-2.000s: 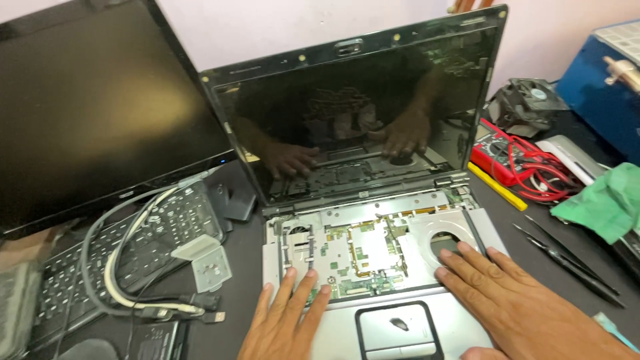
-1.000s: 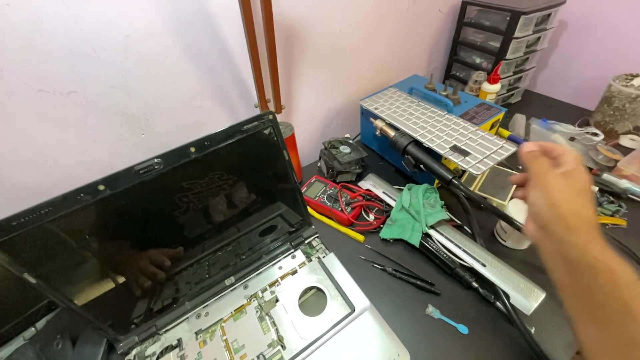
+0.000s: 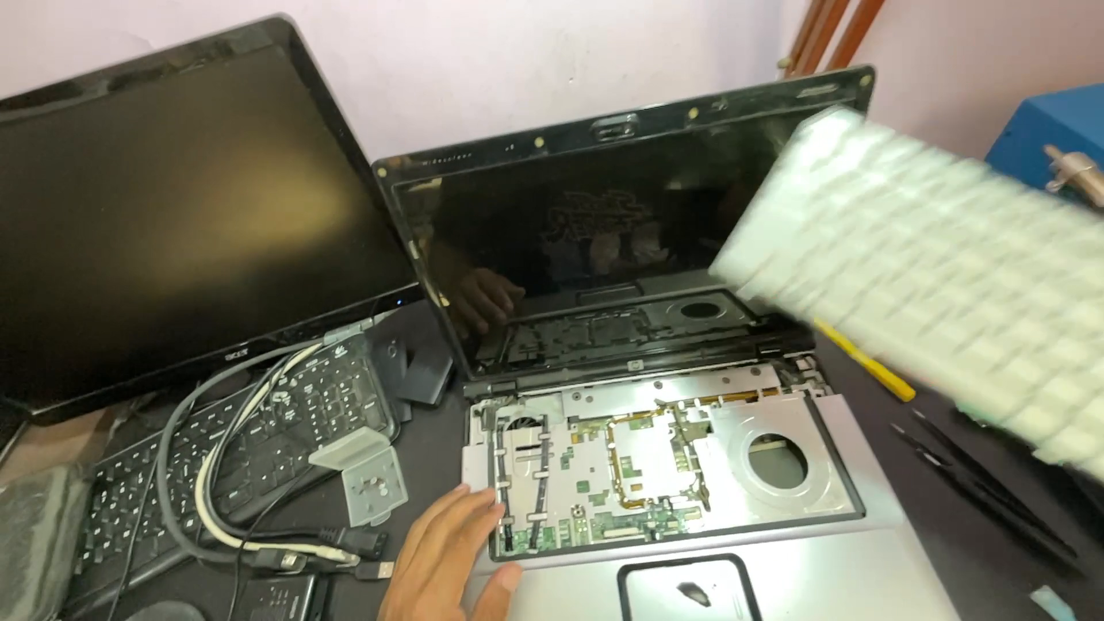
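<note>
An opened laptop stands before me, its silver base [image 3: 828, 561] without a keyboard and its metal plate and circuit board [image 3: 595, 470] exposed. Its dark screen [image 3: 595, 224] is tilted up behind. My left hand [image 3: 453, 552] rests on the base's front left edge, fingers spread, holding nothing. A white laptop keyboard [image 3: 931, 285], blurred by motion, is in the air at the right, over the screen's right part and the table. My right hand is outside the frame, so its grip on the keyboard is hidden.
An Acer monitor [image 3: 172, 224] stands at the left over a black keyboard [image 3: 216, 448] crossed by cables [image 3: 207, 483]. Beside the laptop lies a small open plastic box [image 3: 373, 487] with small parts. At the right are a yellow tool [image 3: 865, 360], black tweezers [image 3: 992, 492] and a blue unit [image 3: 1056, 129].
The white keyboard, on top of the blue unit one second ago, is now in the air beside the laptop. My right hand, then reaching near it, has left the view. The view has swung back left.
</note>
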